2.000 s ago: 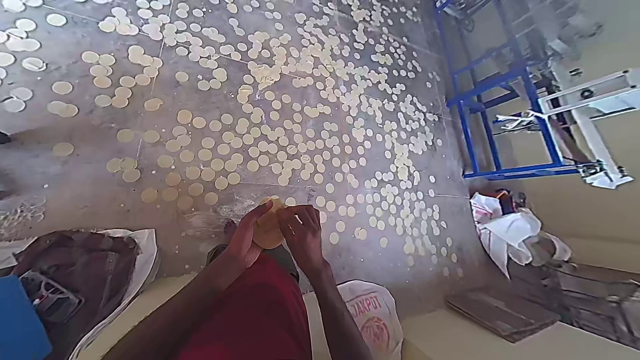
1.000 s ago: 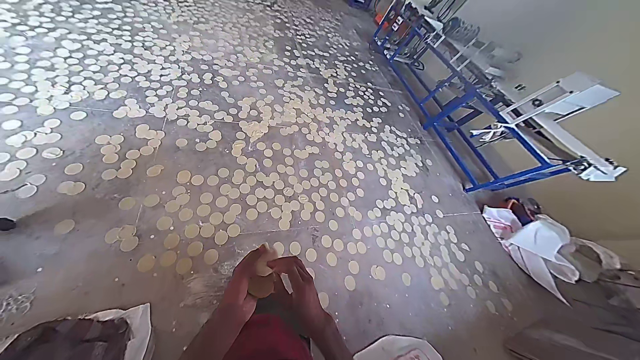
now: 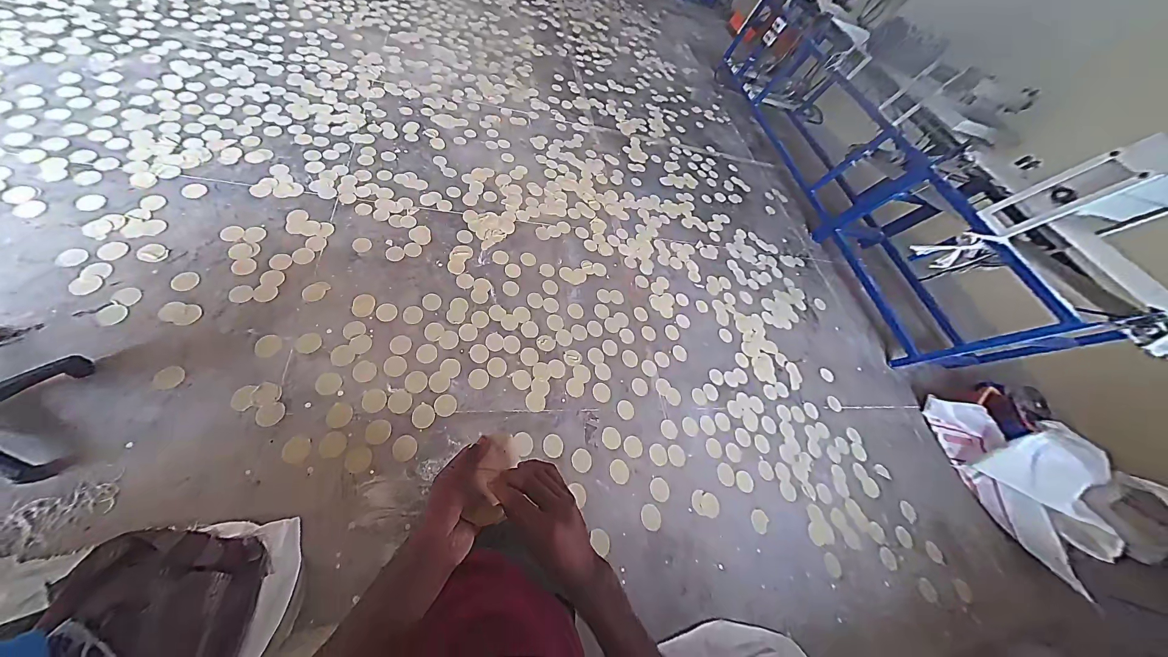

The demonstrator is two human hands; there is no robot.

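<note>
Both hands are together low in the centre of the head view, above the floor. My left hand (image 3: 458, 497) grips a small stack of thin, pale round discs (image 3: 494, 463), one of which stands up at an angle. My right hand (image 3: 542, 504) is against the right side of the stack, fingers bent over it; its fingertips are partly hidden, so its hold is unclear. Beyond the hands, a great many similar flat discs (image 3: 479, 378) lie scattered over the grey floor, some overlapping.
A blue metal frame (image 3: 862, 297) carrying machine parts stands along the right wall. White sacks (image 3: 1049, 474) lie below it. At the lower left is a sack with dark cloth (image 3: 164, 584); another white sack (image 3: 730, 641) shows at the bottom edge. Dark, leg-like objects (image 3: 46, 374) reach in from the left.
The view has tilted up, showing more floor. Both hands stay together at the discs; one disc now stands more upright between them. The dark leg-like objects at the left have come further into view.
</note>
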